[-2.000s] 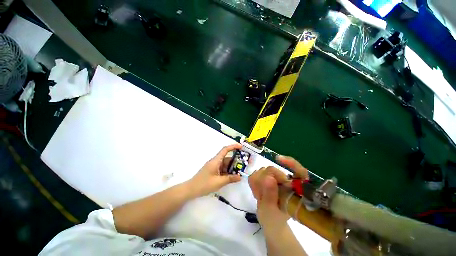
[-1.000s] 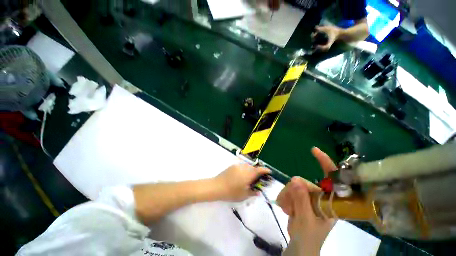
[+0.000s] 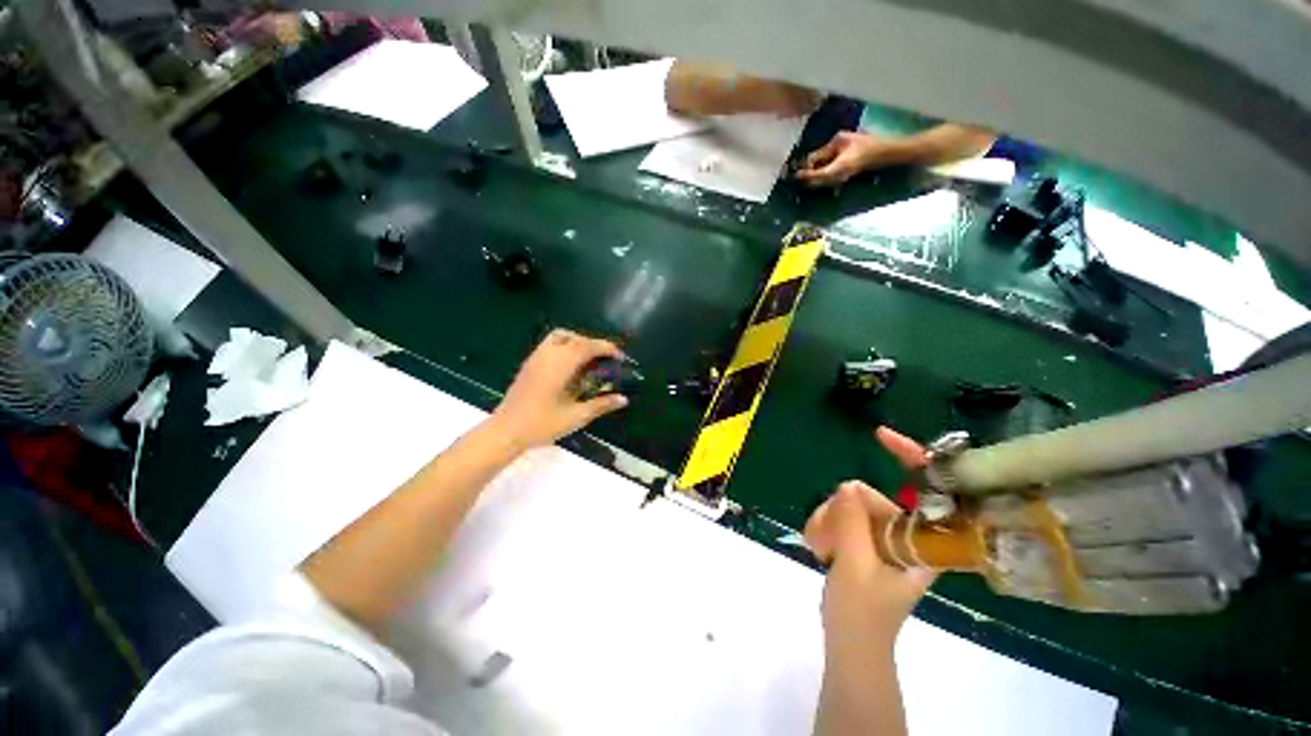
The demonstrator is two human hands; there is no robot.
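My left hand (image 3: 554, 388) is over the green surface, left of the striped bar, with thumb and fingers around a small dark adapter board (image 3: 600, 377). Whether the board rests on the surface cannot be told. My right hand (image 3: 863, 529) is shut on the glue gun (image 3: 1107, 539), by its amber-brown section. The gun's clear cylinder points right, and a small red part shows by my fingers. The gun tip is near the edge of the white sheet (image 3: 575, 618), away from the board.
The yellow-black striped bar (image 3: 752, 367) lies across the green surface (image 3: 633, 295). Black adapters (image 3: 867, 377) lie on both sides. A fan (image 3: 69, 338) and crumpled tissue (image 3: 256, 377) are at left. Another person's hands (image 3: 848, 155) work across the line. A grey frame (image 3: 216, 209) crosses above.
My left hand has moved from the white sheet, beside the gun tip, out over the green surface with the board. The black cord is gone from the sheet. The view now takes in more of the far side.
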